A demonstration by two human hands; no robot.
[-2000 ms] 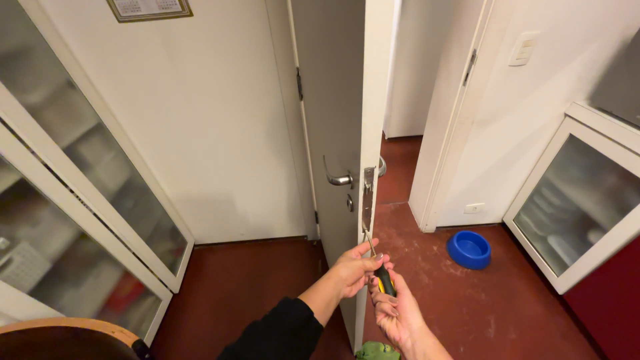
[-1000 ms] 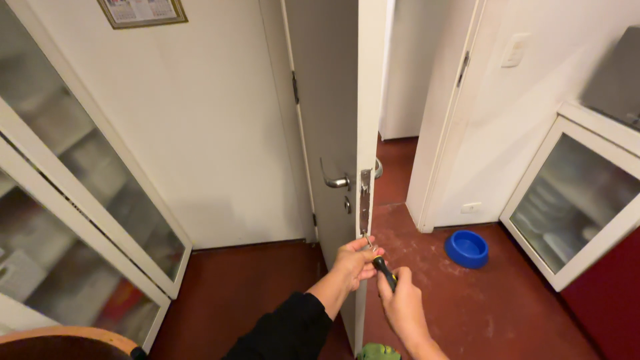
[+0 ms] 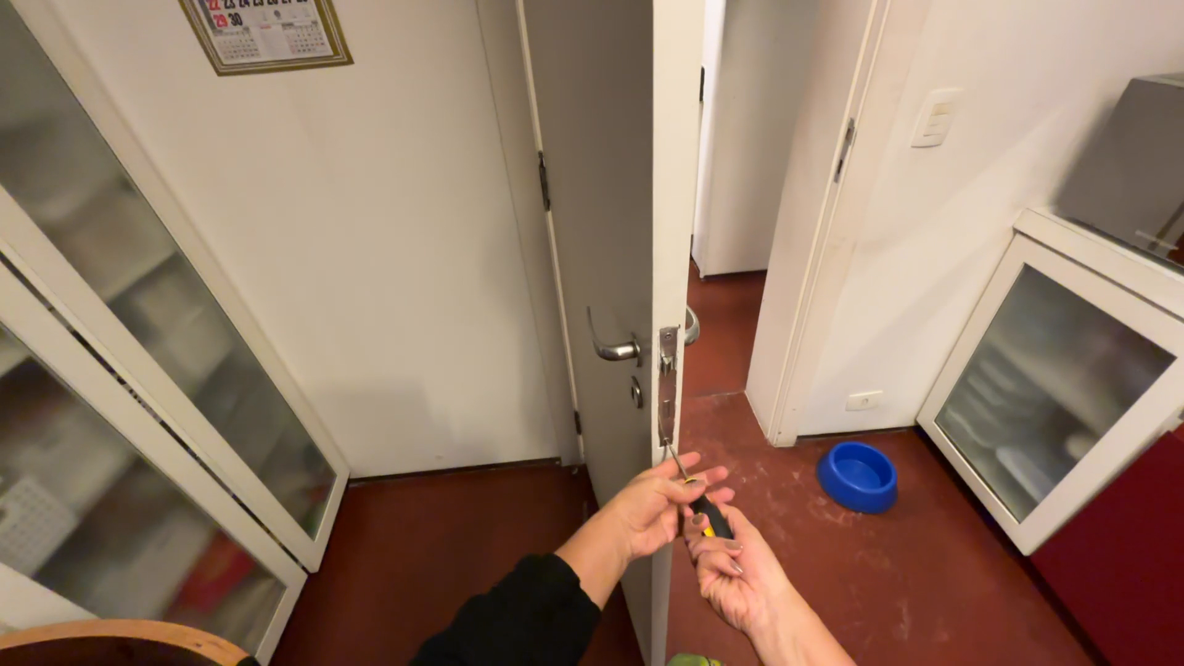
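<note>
A grey door point(image 3: 601, 231) with a white edge stands ajar before me, a metal lock faceplate point(image 3: 667, 384) set in its edge. A lever handle point(image 3: 613, 348) and a keyhole cover point(image 3: 636, 392) sit on its left face. My right hand point(image 3: 740, 569) grips the black and yellow handle of a screwdriver point(image 3: 710, 518). Its shaft slants up to the lower end of the faceplate; the tip's exact seat is too small to tell. My left hand point(image 3: 661, 509) holds the front of the screwdriver near the shaft with thumb and fingers.
Glass-fronted cabinets point(image 3: 213, 370) line the left. On the red floor at right lies a blue bowl point(image 3: 857, 476), beside a white-framed glass cabinet door point(image 3: 1054, 388). A doorway frame point(image 3: 814, 250) stands behind the door. A round wooden edge point(image 3: 120, 638) is at bottom left.
My right hand's fingers have shifted on the screwdriver handle, curling differently than a second ago. Both hands remain by the lower end of the faceplate.
</note>
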